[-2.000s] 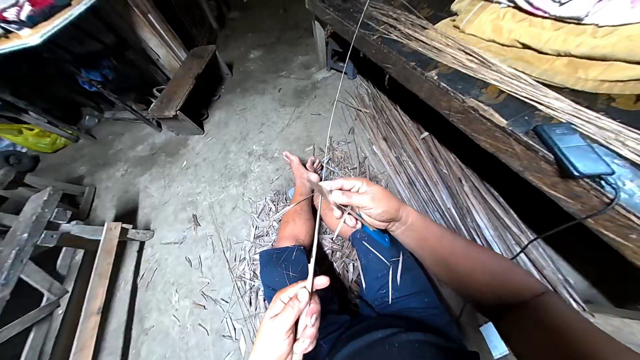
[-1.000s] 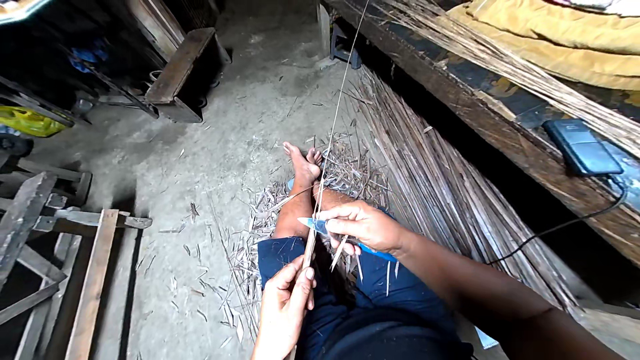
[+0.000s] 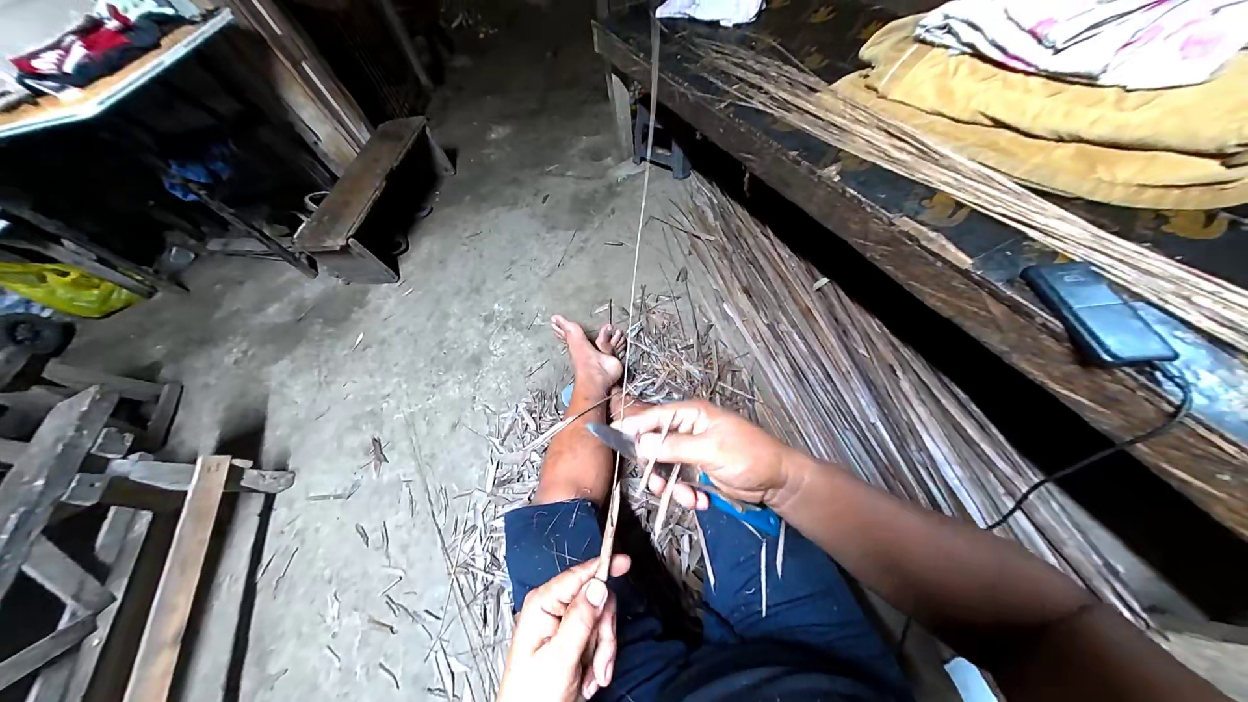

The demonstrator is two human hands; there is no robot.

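My left hand [image 3: 570, 624] pinches the near end of a long thin plant stalk [image 3: 638, 229], which runs up and away past my feet. Above it, my right hand [image 3: 707, 453] is closed on a knife with a blue handle [image 3: 746, 512]; its blade [image 3: 612, 438] points left, close to the stalk. Whether the blade touches the stalk I cannot tell. Thin peeled strips hang by the right fingers. Leaf-like shavings [image 3: 526, 439] lie around my legs and on my trousers.
Many long dry stalks [image 3: 848, 370] lie on the floor at right, beside a raised wooden platform [image 3: 975, 292]. On it are a stalk bundle [image 3: 975, 185], folded yellow cloth [image 3: 1024, 117] and a phone [image 3: 1100, 310] with a cable. Wooden frames [image 3: 185, 575] and a low bench [image 3: 361, 185] stand at left.
Compared with one second ago, the knife hand has moved up from the left hand, and the blade sits farther from the left fingers. Strips now hang by the right fingers.
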